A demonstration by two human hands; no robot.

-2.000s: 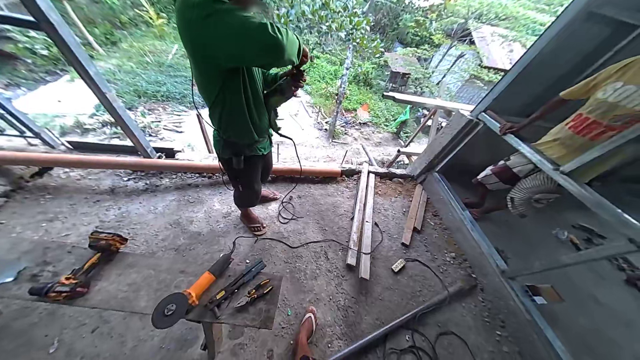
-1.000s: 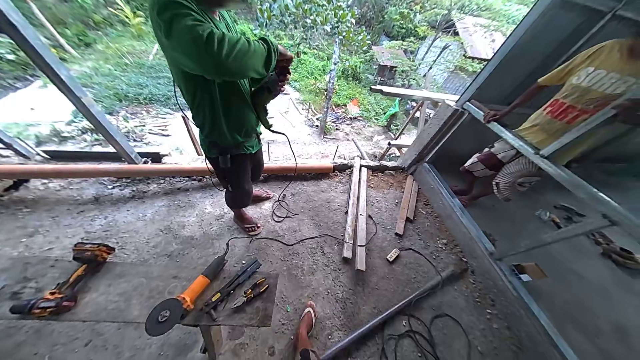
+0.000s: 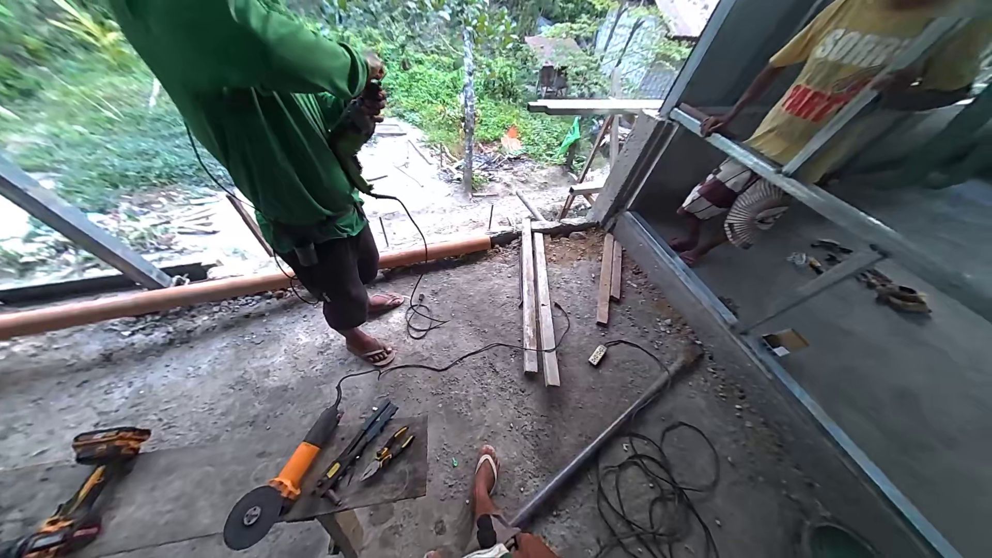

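Neither of my hands shows in the head view; my leg and sandalled foot are at the bottom. On the low board (image 3: 186, 496) to the left lie an orange angle grinder (image 3: 294, 471) with a dark disc, yellow-and-black pliers (image 3: 389, 452), other dark long-handled tools (image 3: 356, 449) and a yellow-and-black cordless drill (image 3: 85, 496). A co-worker in a green shirt (image 3: 271, 132) stands at the upper left, hands raised around a corded tool (image 3: 353, 147), partly hidden. Right of my foot a metal pipe (image 3: 597, 442) lies on the floor.
Wooden strips (image 3: 545, 310) and a power outlet block (image 3: 597, 355) lie on the floor. A black cord (image 3: 659, 480) coils at lower right. An orange pipe (image 3: 209, 289) runs along the floor's edge. Behind a metal frame (image 3: 806, 194), another person in a yellow shirt (image 3: 829, 85) touches its rail.
The co-worker in green has shifted slightly, hands still around the tool. The tools on the board have not moved.
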